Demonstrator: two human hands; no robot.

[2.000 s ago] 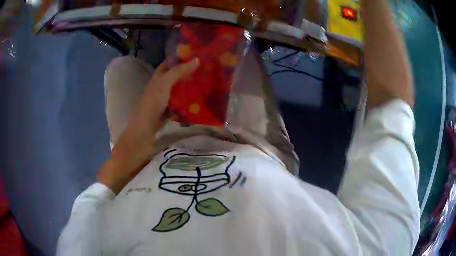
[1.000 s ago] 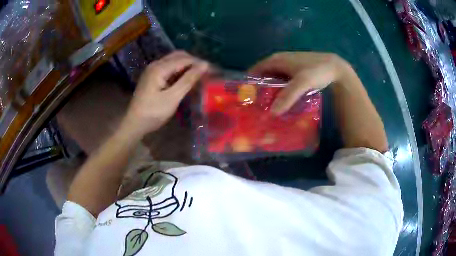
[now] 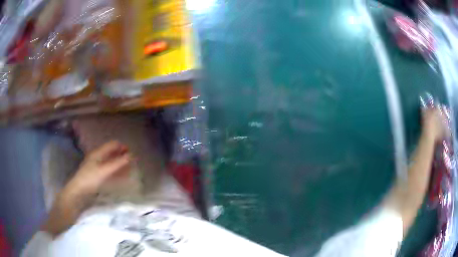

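Note:
My left hand [image 3: 103, 168] is over my lap at the lower left, blurred, with its fingers curled and no box visible in it. My right arm is stretched to the far right. My right hand [image 3: 433, 123] is small and blurred at the edge of the wrapped box pile [image 3: 443, 175]; whether it holds anything cannot be told. The pile shows as red, shiny, film-covered shapes along the right rim.
The green work surface [image 3: 296, 115] with a white line [image 3: 389, 75] lies in front and right. The film sealer [image 3: 90, 98] with its yellow control panel [image 3: 168, 42] and lit red switch is at upper left. Something red [image 3: 185, 176] shows beside my lap.
The view has turned right. The red film-wrapped box is out of both hands' former place and no longer seen there. My right hand has moved to the far right; my left has dropped back over my lap.

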